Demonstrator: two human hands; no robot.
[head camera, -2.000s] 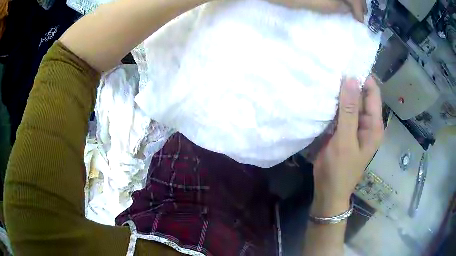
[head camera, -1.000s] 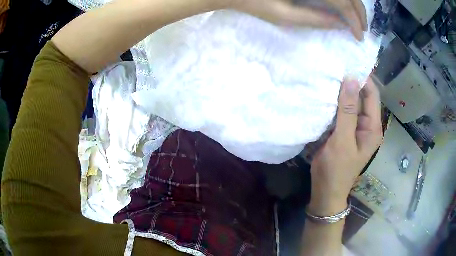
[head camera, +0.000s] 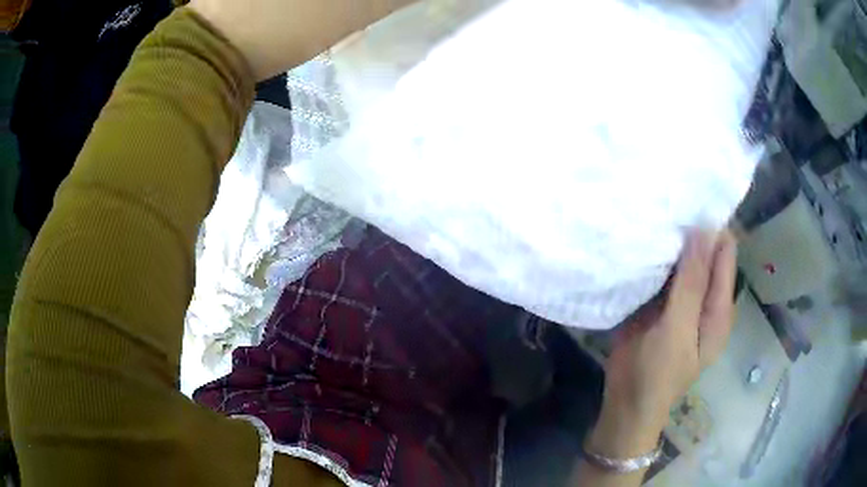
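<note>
A bright, overexposed white fabric piece spreads across the upper middle, its lower edge curved over the lap. My right hand grips its lower right edge; the fingertips are blurred. My left forearm reaches across the top. My left hand is almost wholly cut off by the top edge; only a faint blurred sliver shows at the cloth's top, so its grip is unclear. The grey-white machine stands right of the cloth. The needle area cannot be made out.
A crumpled white pile lies left of the plaid apron. Dark garments with a small white print are at upper left. A thin silver tool lies on the pale machine surface at lower right.
The cloth's right edge has moved right and its lower right part down. My right hand has moved lower. My left hand has gone up, almost out of the picture.
</note>
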